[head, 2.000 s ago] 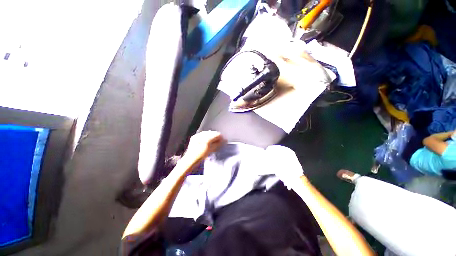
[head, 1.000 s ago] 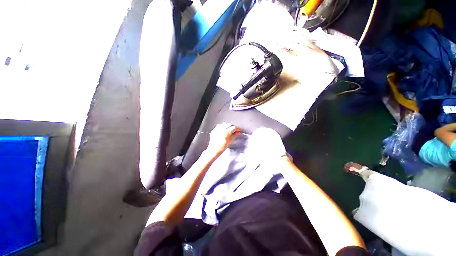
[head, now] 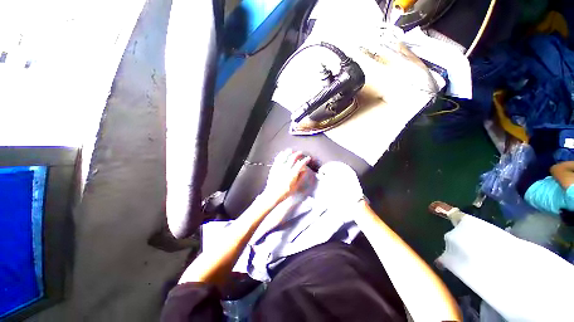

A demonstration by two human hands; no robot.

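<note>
A pale lavender-grey garment (head: pixel 286 223) lies bunched at the near end of the grey ironing board (head: pixel 267 141) and over my lap. My bare left hand (head: pixel 289 173) is on its upper left edge, fingers bent; the glare hides whether it pinches cloth. My right hand (head: pixel 340 182) wears a white glove and rests on the garment's upper right part; its fingers blend into the bright cloth. The steam iron (head: pixel 330 94) with a black handle stands beyond my hands on a white rest cloth (head: pixel 377 126) with a tan patch.
A long padded sleeve board (head: pixel 187 126) stands to the left beside the wall. A yellow fitting (head: pixel 405 4) and a hose are at the far end. Blue garments (head: pixel 541 82) and clear plastic (head: pixel 508 176) lie at the right, near another person's arm (head: pixel 563 176). White cloth (head: pixel 497 264) is at lower right.
Both hands have moved forward and slightly closer together, with the garment shifting up the board. My left hand's fingers are more spread than before. The iron stays on its rest cloth.
</note>
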